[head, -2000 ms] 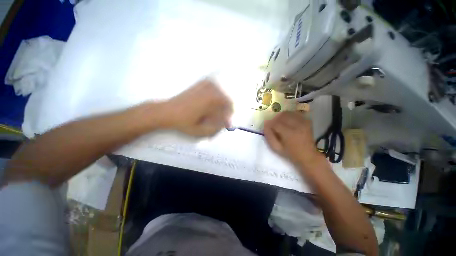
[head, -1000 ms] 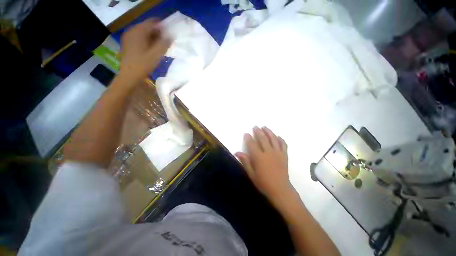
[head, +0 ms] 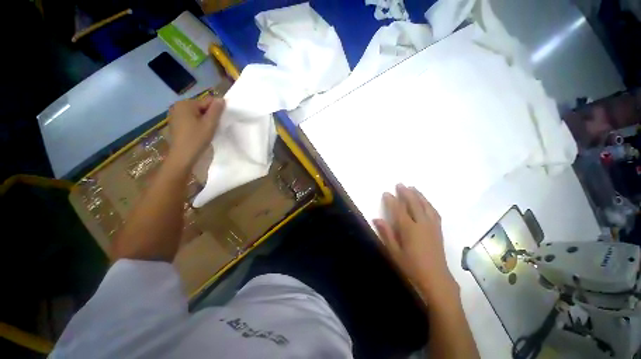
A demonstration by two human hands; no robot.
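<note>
My left hand (head: 195, 127) is over the carton at the left, its fingers pinching the edge of a narrow white fabric piece (head: 242, 144). That piece hangs over the carton and runs up towards more white cloth on the blue surface. My right hand (head: 413, 235) lies with fingers apart, palm down, near the front edge of the white table. A large white fabric piece (head: 450, 105) is spread on the table, its outline partly lost in the glare. The sewing machine (head: 594, 266) stands at the right, with its grey needle plate (head: 502, 270) beside it.
A taped brown carton (head: 263, 210) sits in a yellow frame (head: 306, 158). A dark phone (head: 171, 73) and a green box (head: 182, 45) lie on a grey surface at upper left. A blue surface (head: 235, 28) is beyond. Black shears (head: 538, 341) lie at lower right.
My left hand has come down from the blue surface, drawing the narrow white piece over the carton. My right hand remains on the table. The view has shifted, putting the machine lower.
</note>
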